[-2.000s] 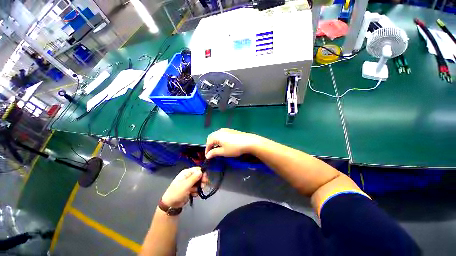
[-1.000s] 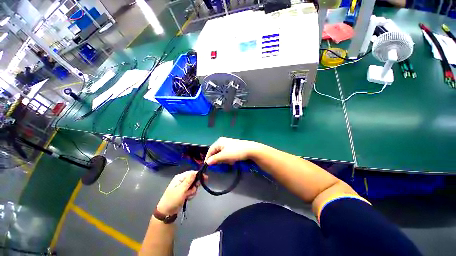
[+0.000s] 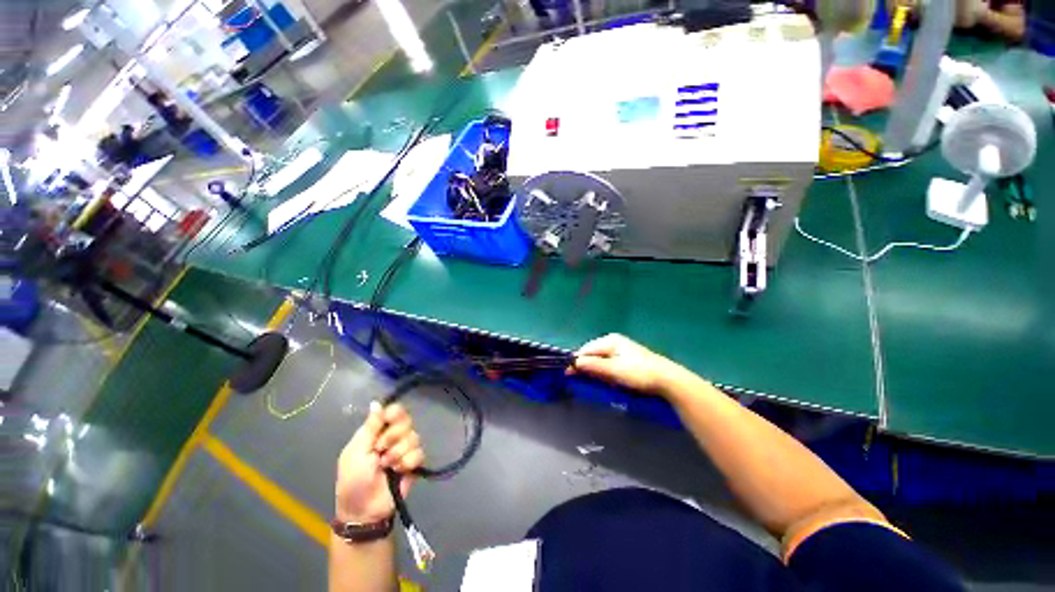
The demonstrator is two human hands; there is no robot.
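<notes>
My left hand (image 3: 381, 463) is closed around a black coiled harness (image 3: 473, 430) in front of the bench. The coil is a single open ring to the right of the hand. A short cable end with pale tips (image 3: 418, 549) hangs below the hand. My right hand (image 3: 619, 361) is at the bench's front edge, its fingers pinched on thin dark strands (image 3: 526, 363) that run left from it. Whether these strands join the coil is too blurred to tell.
A green bench (image 3: 683, 335) holds a blue bin (image 3: 477, 239) of black coils, a beige machine (image 3: 665, 174) with a winding head (image 3: 570, 216), and a white fan (image 3: 987, 145). Black cables (image 3: 336, 249) hang over the edge. A black stand base (image 3: 259, 362) is left. Another person's hand (image 3: 987, 16) shows top right.
My hands, together at the coil before, are now apart. My left hand has moved left and down with the ring, my right hand right with the strands. The view has shifted.
</notes>
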